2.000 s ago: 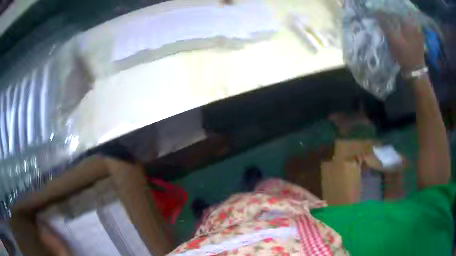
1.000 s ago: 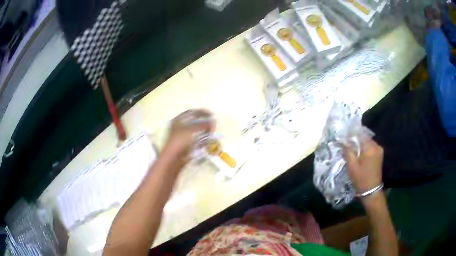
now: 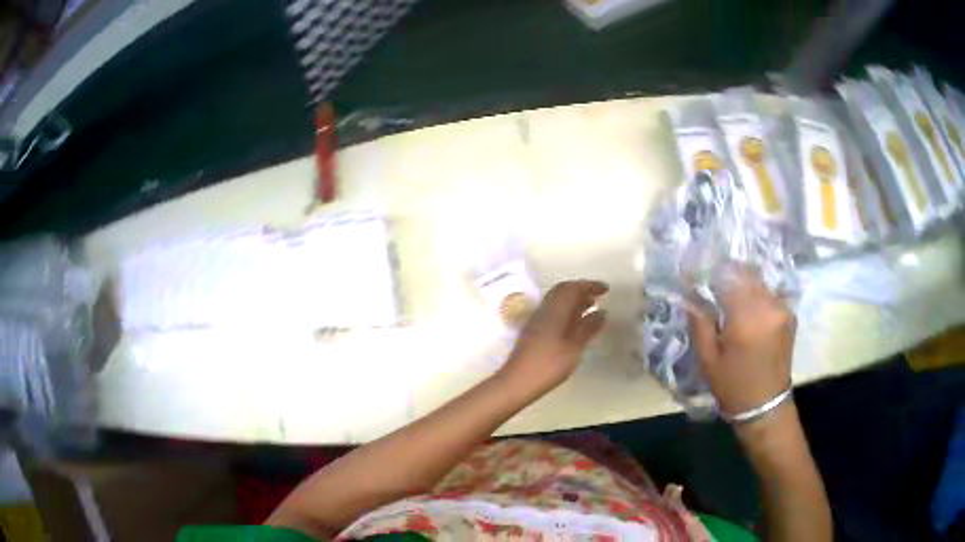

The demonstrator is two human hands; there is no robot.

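My right hand (image 3: 746, 339) grips a crumpled clear bag of small grey-white parts (image 3: 667, 339) over the right part of the bench. My left hand (image 3: 561, 333) is over the middle of the bench, fingers partly curled, with no held item visible. A white retail box with a yellow round-headed picture (image 3: 510, 294) lies beside my left hand, its lower end hidden by the hand. A tight row of white boxes (image 3: 254, 277) lies on the bench to the left.
More boxes with yellow pictures (image 3: 829, 191) stand in clear sleeves along the bench's right back. A dark green conveyor (image 3: 476, 64) runs beyond the bench (image 3: 593, 138). A checkered object with a red handle (image 3: 325, 154) reaches over it. Shiny clear-wrapped items (image 3: 37, 349) lie far left.
The view has turned right. My left hand has moved away from the small parts at the box, which now lies beside it. The bag in my right hand is now over the bench.
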